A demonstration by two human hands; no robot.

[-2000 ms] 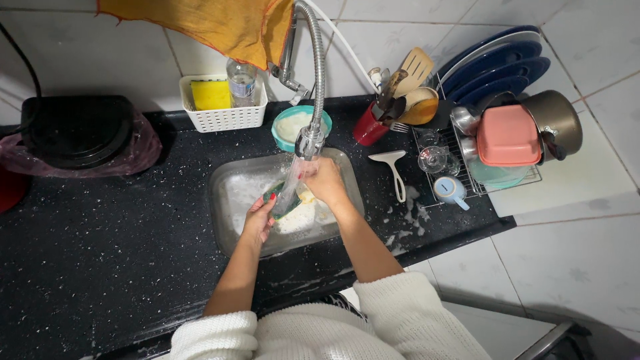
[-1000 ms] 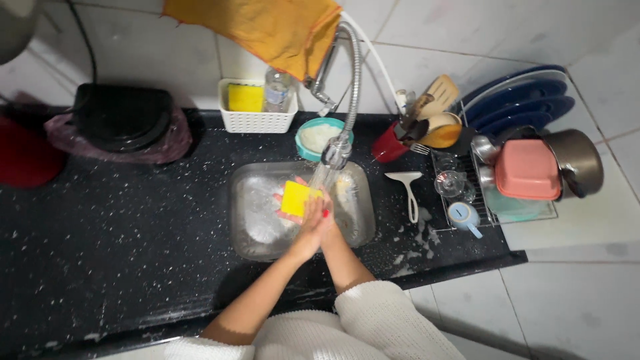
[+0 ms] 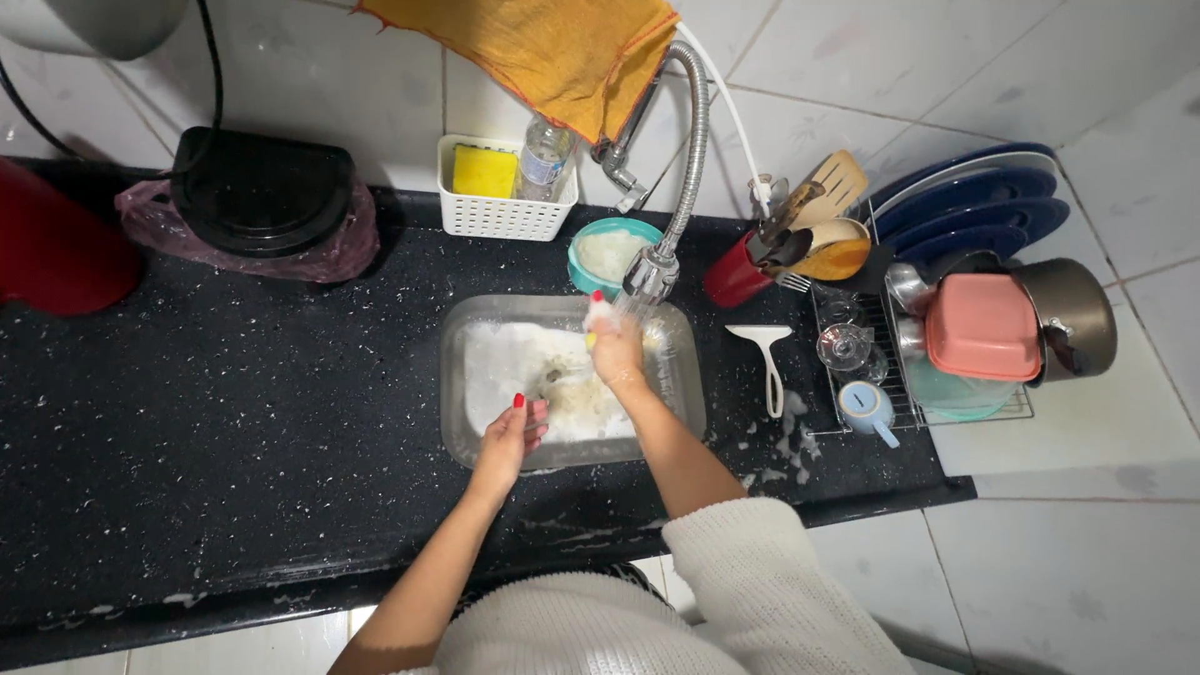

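Observation:
My right hand [image 3: 614, 347] is raised at the back of the steel sink [image 3: 453, 375], just below the faucet's spray head [image 3: 650, 274]. It is closed on a foamy sponge, of which only a bit of yellow and white foam shows. Water runs from the spray head beside that hand. My left hand [image 3: 511, 431] hangs over the front left of the basin, fingers apart and holding nothing. White suds [image 3: 497, 356] cover much of the sink's bottom. Behind the basin stands a teal bowl [image 3: 583, 272] with white contents.
A white basket [image 3: 506, 217] holds a yellow sponge [image 3: 485, 172] and a bottle [image 3: 544, 159]. Right of the sink lie a squeegee [image 3: 771, 366], a red utensil holder [image 3: 729, 272] and a dish rack [image 3: 905, 403] with dishes. A black lidded bin [image 3: 267, 192] stands left; an orange cloth [image 3: 562, 56] hangs above.
The hands, together around the yellow sponge one second ago, are now apart. My right hand has moved up toward the spray head, my left toward the front of the sink.

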